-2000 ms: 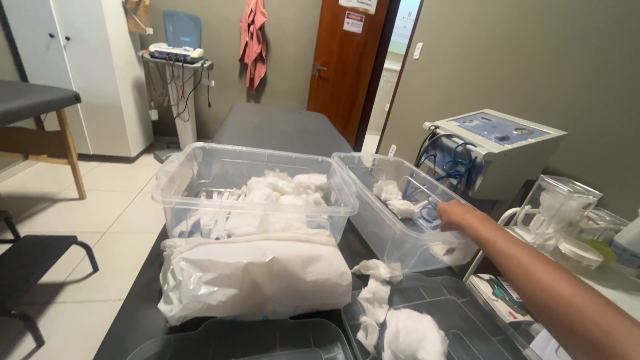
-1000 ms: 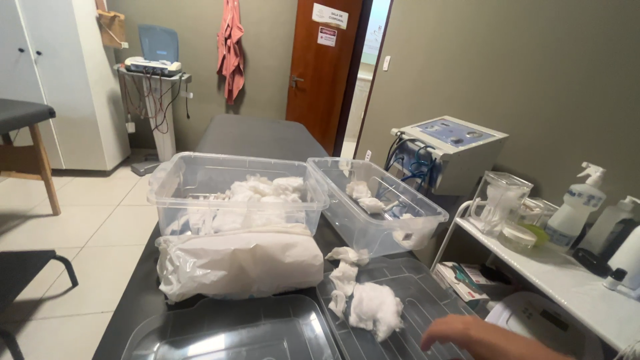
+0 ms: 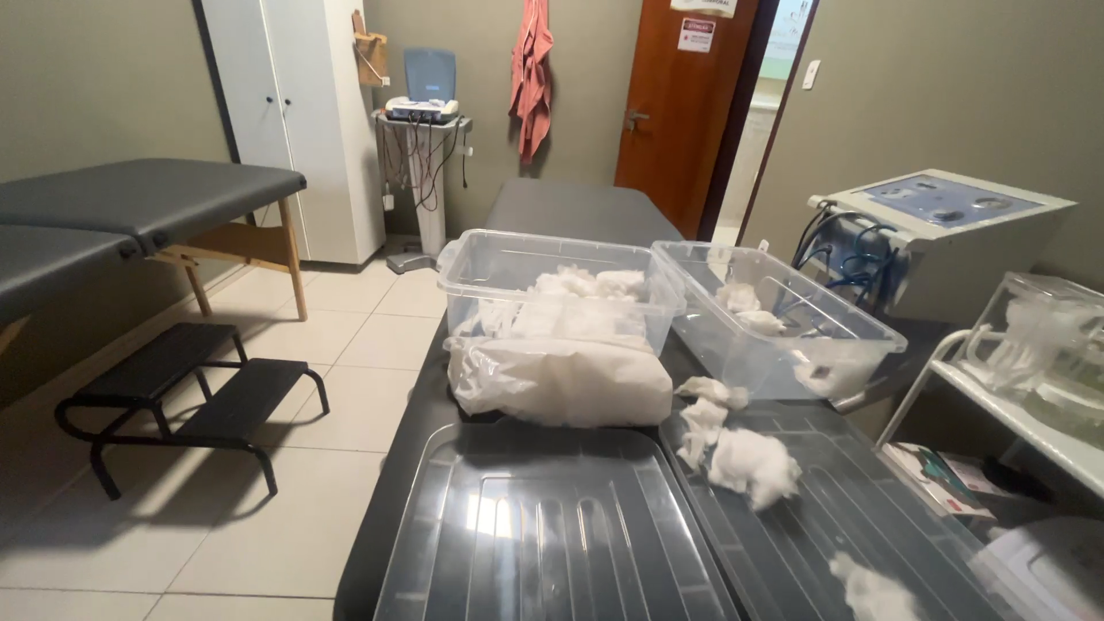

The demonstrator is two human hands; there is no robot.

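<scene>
Neither my left hand nor my right hand shows in the head view now. On the dark treatment couch [image 3: 586, 207], a clear plastic bin [image 3: 552, 259] holds a heap of white cotton or gauze [image 3: 591, 285]. Against its near side lies a plastic-wrapped white bundle [image 3: 561, 384]. To the right, a second clear bin [image 3: 776, 276] contains a few white wads [image 3: 750, 310]. Two transparent lids lie in front, a left lid [image 3: 552, 517] and a right lid [image 3: 828, 483]. White fluffy wads [image 3: 750, 466] rest on the right lid, and another white piece [image 3: 875, 591] lies nearer the bottom edge.
A white trolley [image 3: 1018, 414] with clear containers stands at right, below a device with blue cables [image 3: 940, 207]. At left are a black step stool [image 3: 207, 388] and a padded table [image 3: 147, 198]. A wooden door [image 3: 681, 103] is at the back.
A hand was at the right bin, then low over the right lid; it is now out of view. A white piece now shows near the bottom of the right lid. The view has shifted left.
</scene>
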